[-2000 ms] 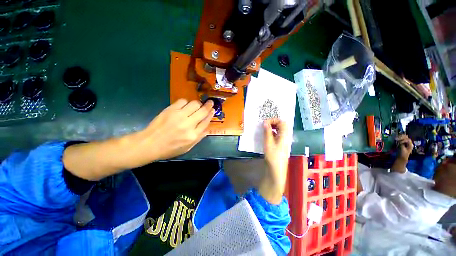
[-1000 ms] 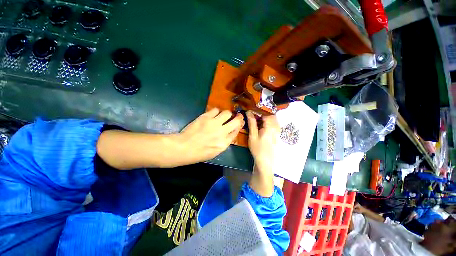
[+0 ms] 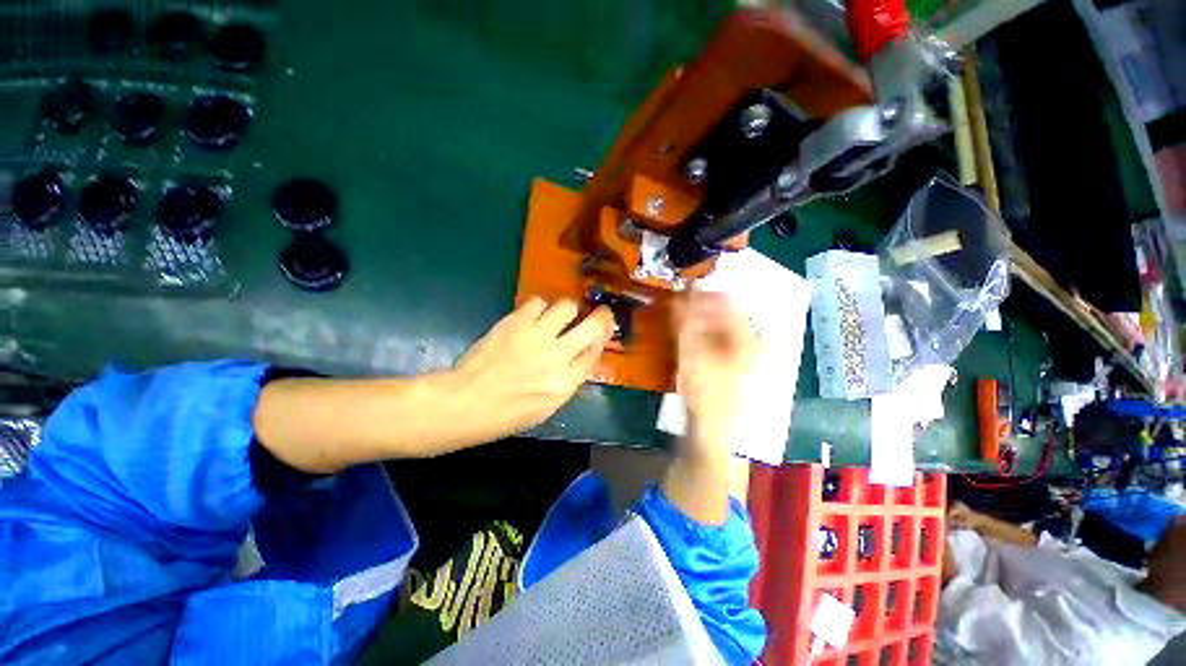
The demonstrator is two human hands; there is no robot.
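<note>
The orange hand press [image 3: 657, 208] stands on its flat orange base plate [image 3: 549, 247], with steel linkage and a red lever handle [image 3: 877, 24] at the top edge. My left hand [image 3: 533, 358] holds a black round housing [image 3: 611, 316] with its fingertips at the fixture, below the ram. The housing is partly hidden by my fingers. My right hand [image 3: 713, 341] is blurred, over the white paper sheet [image 3: 780, 306], right of the fixture. It is apart from the housing, and whether it holds a tiny part cannot be seen.
A clear blister tray [image 3: 143, 260] with several black housings lies at left, two loose housings [image 3: 312, 262] beside it. Right of the paper are a pale parts box [image 3: 845, 325] and a clear plastic bag [image 3: 947, 280]. A red crate [image 3: 845, 572] is below the bench edge. A person [image 3: 1027, 586] sits far right.
My right hand has moved from the fixture rightwards onto the paper, hiding the metal parts heap. My left hand stays at the fixture. The camera view has shifted slightly.
</note>
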